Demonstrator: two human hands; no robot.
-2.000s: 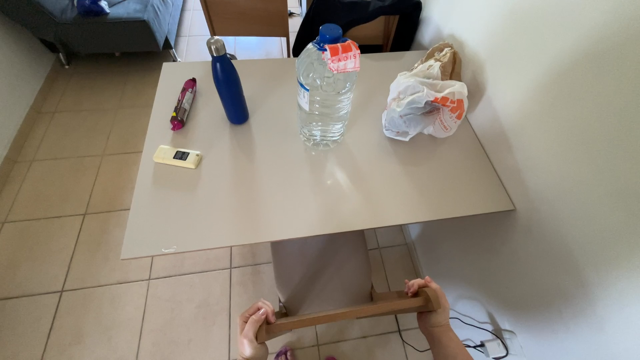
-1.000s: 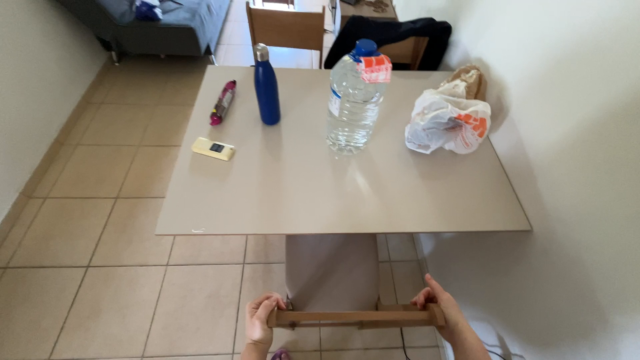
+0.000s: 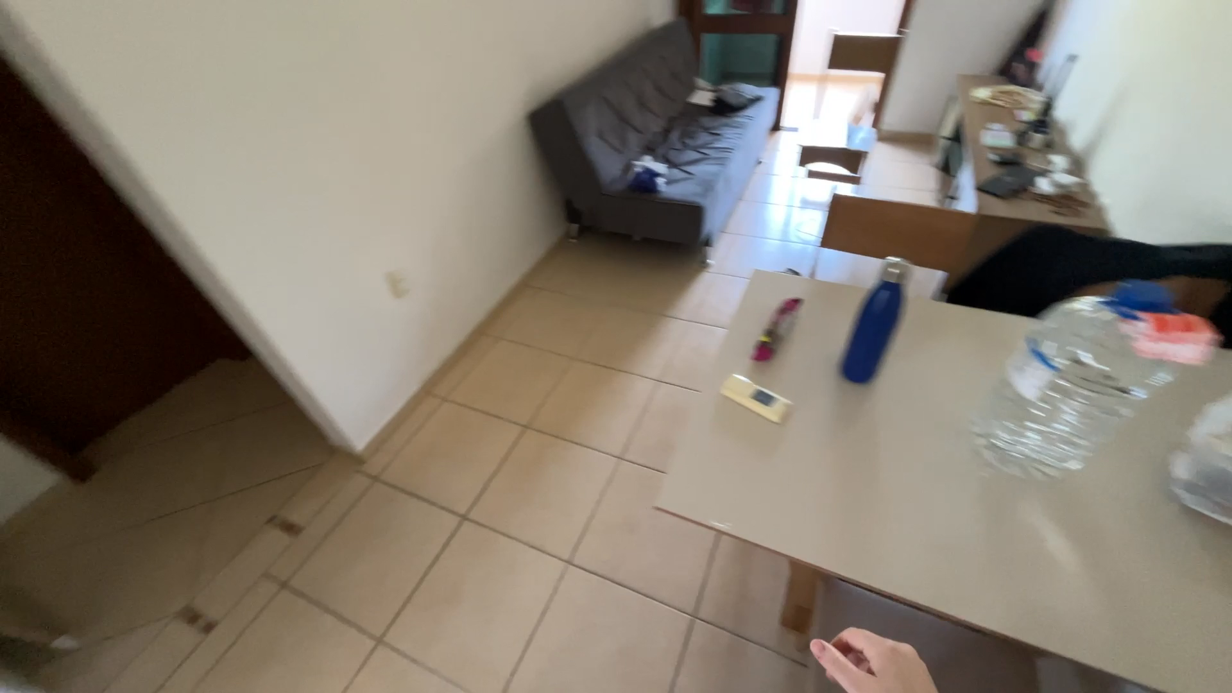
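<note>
One hand (image 3: pixel 871 662) shows at the bottom edge, just below the table's near edge; it looks like my left hand, fingers loosely curled and holding nothing. My right hand is out of the frame. On the beige table (image 3: pixel 857 481) stand a blue metal bottle (image 3: pixel 874 327) and a large clear plastic water jug (image 3: pixel 1059 395) with a blue cap. A cream remote control (image 3: pixel 757 397) and a pink and black packaged item (image 3: pixel 777 330) lie near the left edge. A white plastic bag (image 3: pixel 1208 462) is cut off at the right.
A grey sofa (image 3: pixel 664 144) stands along the left wall. Beyond the table are a wooden chair (image 3: pixel 895 229), a dark garment (image 3: pixel 1039 265) and a long wooden sideboard (image 3: pixel 1006 144) holding several things. A doorway (image 3: pixel 106 260) opens at the far left, over a tiled floor (image 3: pixel 491 549).
Both hands held the wooden chair back before; now the visible hand is off it, and the other hand and the chair back are out of view. The view has swung left.
</note>
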